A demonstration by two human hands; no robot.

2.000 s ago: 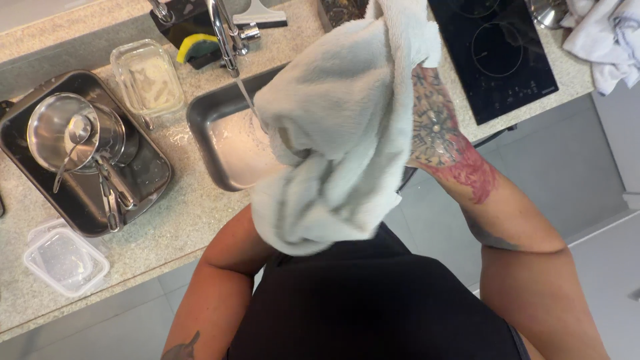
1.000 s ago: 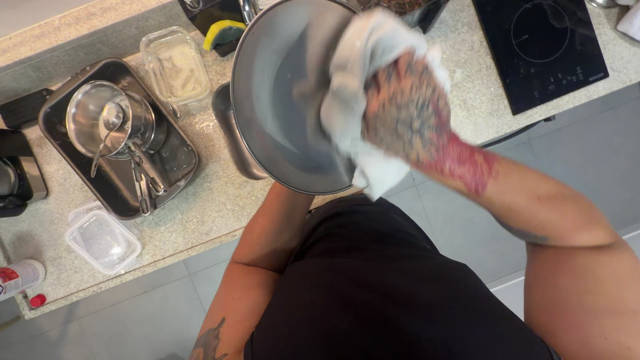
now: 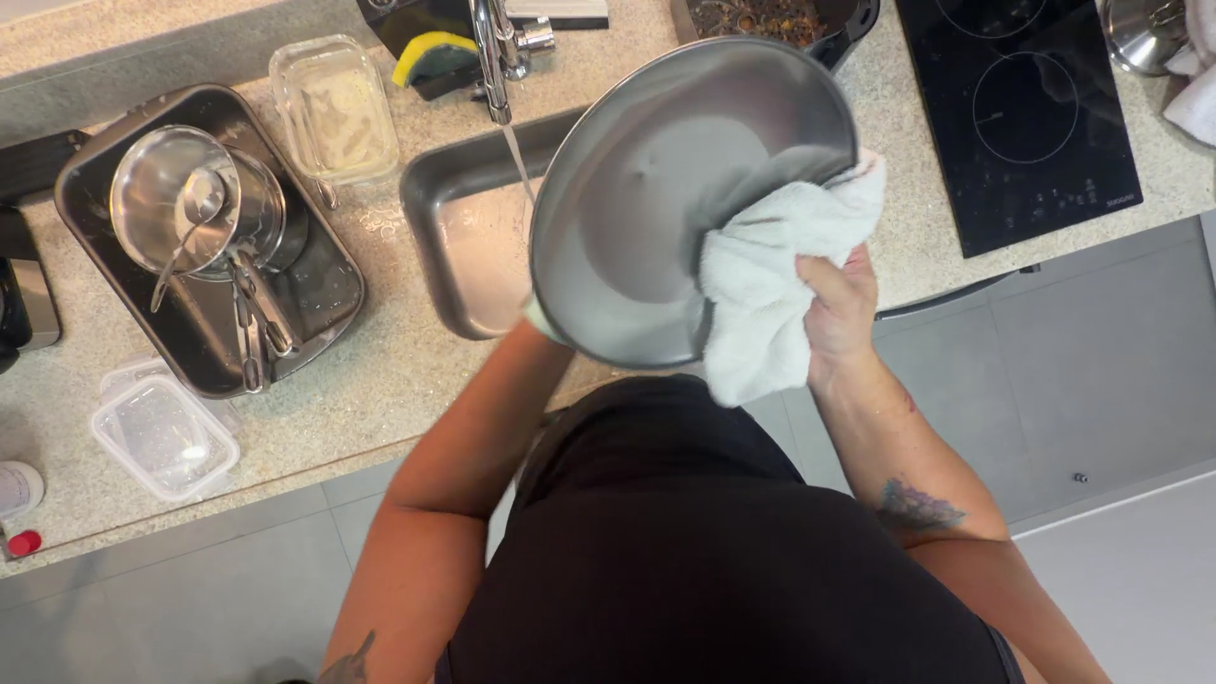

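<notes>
A large grey pan is held tilted above the right part of the sink, its smooth inside facing up. A white cloth lies over the pan's right rim, and my right hand grips it there, thumb on top. My left hand is at the pan's lower left edge, mostly hidden beneath it; a bit of pale cloth shows there. How its fingers hold the pan cannot be seen. Water runs from the metal faucet into the sink, close to the pan's left rim.
Left of the sink stand a dark roasting pan holding steel saucepans, a glass container and a clear plastic container. A yellow sponge sits behind the sink. A black induction hob and a tray with food remains are to the right.
The cloth first covered much of the view between my arms, then the pan's inside came into sight. My right hand has turned over, from its back showing on the cloth to its thumb side showing at the rim.
</notes>
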